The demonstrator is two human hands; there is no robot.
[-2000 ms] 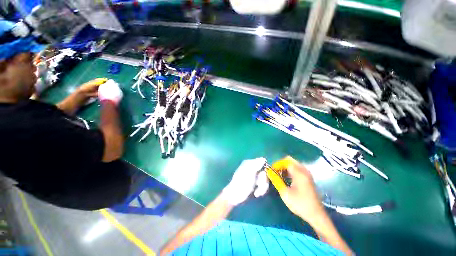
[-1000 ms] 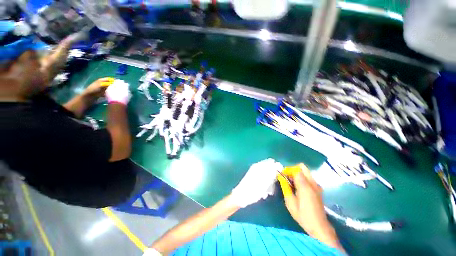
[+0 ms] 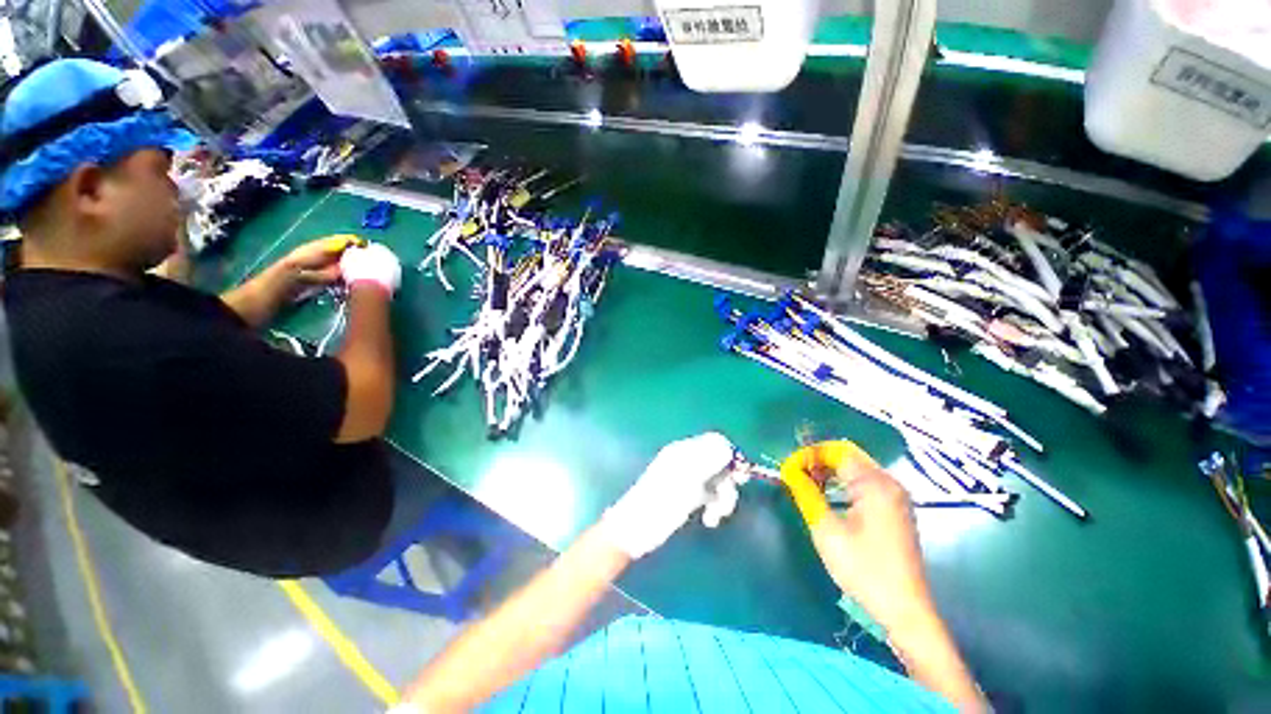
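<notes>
My left hand (image 3: 676, 497), in a white glove, pinches thin leads (image 3: 764, 472) at its fingertips. My right hand (image 3: 861, 527), with bright yellow on its thumb and fingers, grips the other side of the leads, a short gap away. Whether a connector housing is in my fingers is too small to tell. Fine wire strands stick up above the right fingers. Just beyond my right hand lies the near harness pile (image 3: 906, 398), white lengths with blue ends pointing to the upper left.
A tangled harness pile (image 3: 1038, 300) lies at right rear, behind the metal post (image 3: 871, 154). A left harness pile (image 3: 523, 328) lies between me and a seated person (image 3: 181, 377). A blue bin (image 3: 1238, 314) stands far right. White labelled containers (image 3: 736, 42) hang above the bench (image 3: 697, 328).
My hands have moved slightly apart, and thin leads now show between them. The white sleeved length that lay right of my right forearm no longer shows there. The view has tilted slightly upward.
</notes>
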